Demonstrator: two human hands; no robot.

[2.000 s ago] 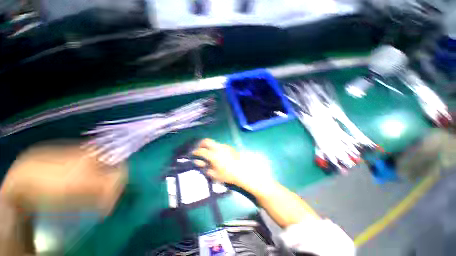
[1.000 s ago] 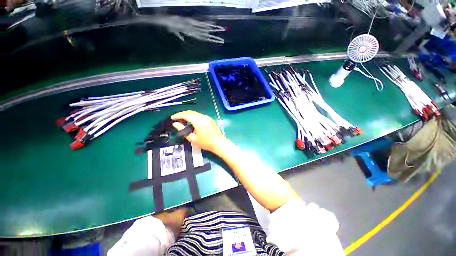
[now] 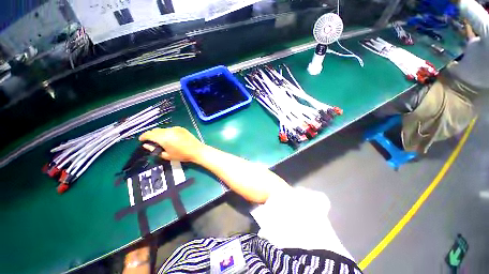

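Observation:
My right hand (image 3: 174, 143) reaches from the right over a small pile of black housings (image 3: 134, 161) just beyond the reference card. Its fingers are bent down onto black pieces; whether it grips one cannot be told. The white card (image 3: 153, 182) lies flat on the bench, crossed by black tape (image 3: 177, 204). Of my left arm, only a patch of skin (image 3: 138, 259) shows below the bench's front edge, at the bottom of the picture; the state of the left fingers cannot be told.
White cables with red plugs (image 3: 102, 140) lie left of my right hand. A blue tray (image 3: 204, 118) of dark parts stands beyond it. More bundles (image 3: 289, 101), a small fan (image 3: 328, 29) and a blue stool (image 3: 394, 150) are at the right, with a person (image 3: 439, 109) farther off.
The view has turned right, so bench things appear shifted left. My right hand stays at the black pile. The left arm shows less, now as a patch of skin at the bottom edge.

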